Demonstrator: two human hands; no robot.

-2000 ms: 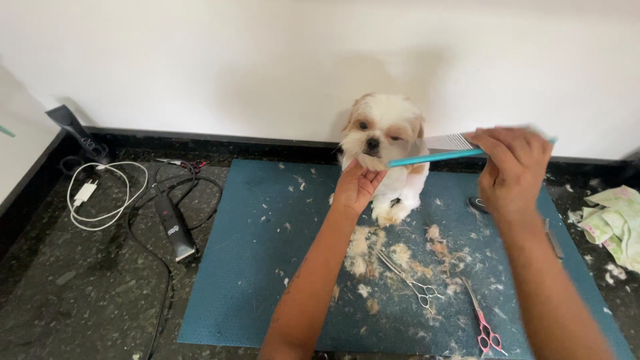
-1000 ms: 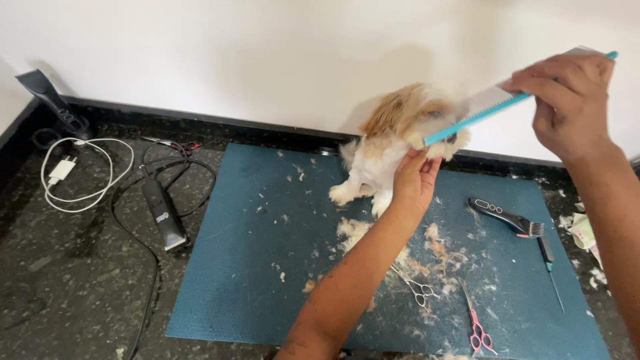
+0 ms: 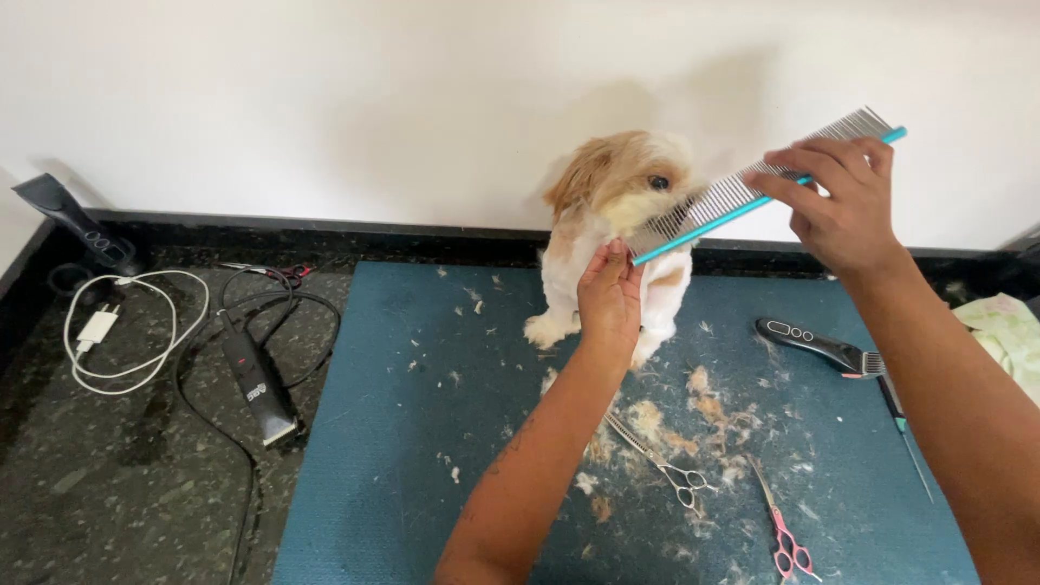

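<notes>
A small white and tan dog (image 3: pixel 609 219) sits on the blue mat (image 3: pixel 390 406) near the wall, its head turned to the right. My right hand (image 3: pixel 849 195) holds a metal grooming comb with a turquoise spine (image 3: pixel 731 213), slanting down to the left, its teeth against the fur of the muzzle. Beneath the chin, my left hand (image 3: pixel 611 292) is raised at the comb's lower end, fingers up; whether it grips fur is unclear. Silver thinning shears (image 3: pixel 662 463) and pink-handled scissors (image 3: pixel 782 528) lie on the mat among clumps of cut fur (image 3: pixel 650 418).
A cordless clipper (image 3: pixel 821 345) and a thin pointed tool (image 3: pixel 900 422) lie at the mat's right. On the dark speckled surface to the left are a corded clipper (image 3: pixel 256 374), a white charger (image 3: pixel 97 327) and another clipper (image 3: pixel 77 223). A patterned cloth (image 3: pixel 1003 333) is at far right.
The comb, raised to the right of the muzzle a second ago, is now lower and against it. The dog's head, facing forward two seconds ago, is turned right.
</notes>
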